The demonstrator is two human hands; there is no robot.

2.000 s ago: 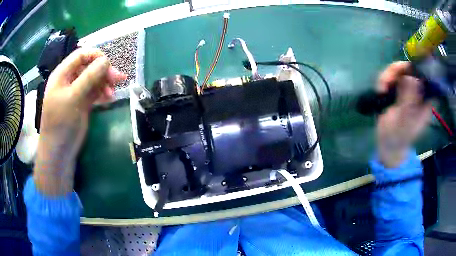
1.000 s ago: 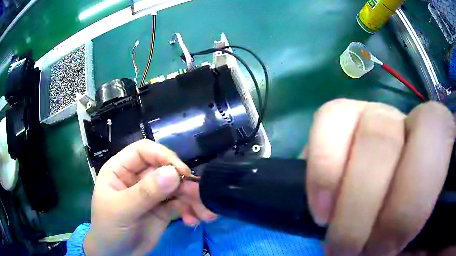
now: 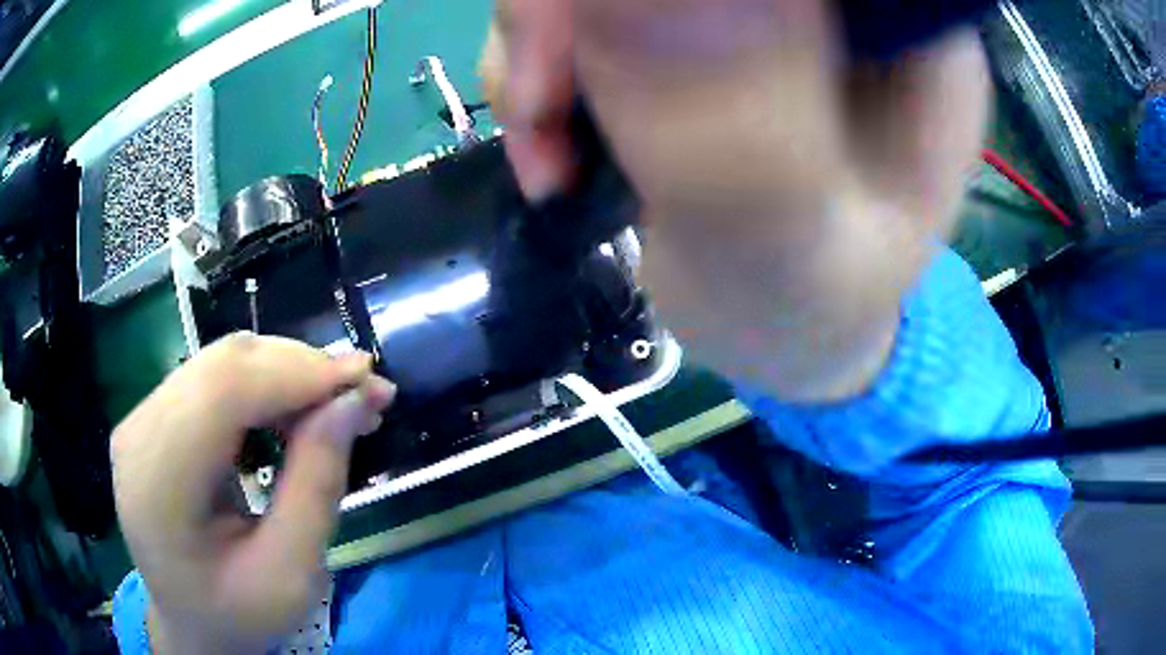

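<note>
A glossy black module [image 3: 422, 307] fills the white housing [image 3: 512, 434], with a short black drum [image 3: 269, 218] at its upper left. My left hand [image 3: 237, 473] is over the housing's lower left part, thumb and fingertips pinched together. Whether they hold a small screw cannot be told. My right hand [image 3: 767, 179] is large and blurred, close to the camera over the module's right side. It is closed around the black electric screwdriver [image 3: 582, 160], mostly hidden by the hand; its tip is not clear. A white flat ribbon cable [image 3: 623, 429] runs from the housing's lower edge.
A grey screw bin [image 3: 150, 192] is at the left, beside dark modules [image 3: 58, 294]. Thin coloured lead wires [image 3: 358, 96] lie above the housing. The red brush handle [image 3: 1027, 186] shows at the right. A black cord [image 3: 1049, 441] crosses the right sleeve. The bench's pale edge [image 3: 691, 429] is in front.
My right hand has lifted the screwdriver up and left, over the module. My left hand has moved left, away from the screwdriver's tip. The cup and yellow can no longer show.
</note>
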